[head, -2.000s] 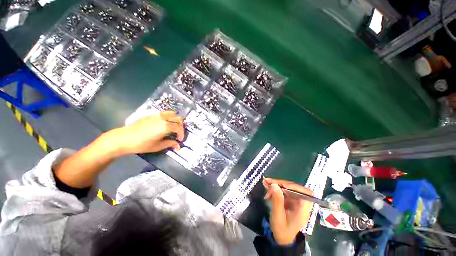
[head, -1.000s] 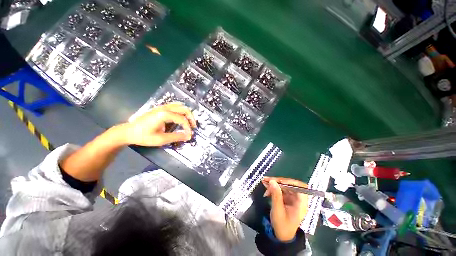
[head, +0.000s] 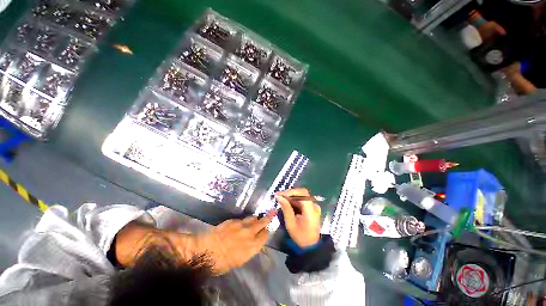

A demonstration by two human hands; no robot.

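Note:
The white strip with rows of dark marks (head: 291,170) lies right of the blister tray. My right hand (head: 302,221) is over its lower part, shut on the thin tweezers (head: 304,198), held pen-like with the tip pointing left. My left hand (head: 239,242) lies just left of it, fingertips at the strip's lower end near my right fingers; whether it holds a small part cannot be told. The clear blister tray (head: 234,98) has pockets heaped with small dark, coppery components. My hair hides part of the left wrist.
A second filled tray (head: 72,51) is at far left. Right: spare strips (head: 348,200), crumpled wipe (head: 376,161), red syringe (head: 431,165), clear syringe (head: 428,202), bottle (head: 383,226), blue box (head: 470,188), fan (head: 476,280). A metal rail (head: 455,132) crosses above them. Another person's hand (head: 491,28) shows top right.
My left hand has left the tray and moved right to the strip, beside my right hand. The view has shifted, so the bench things appear further left and the fan shows more.

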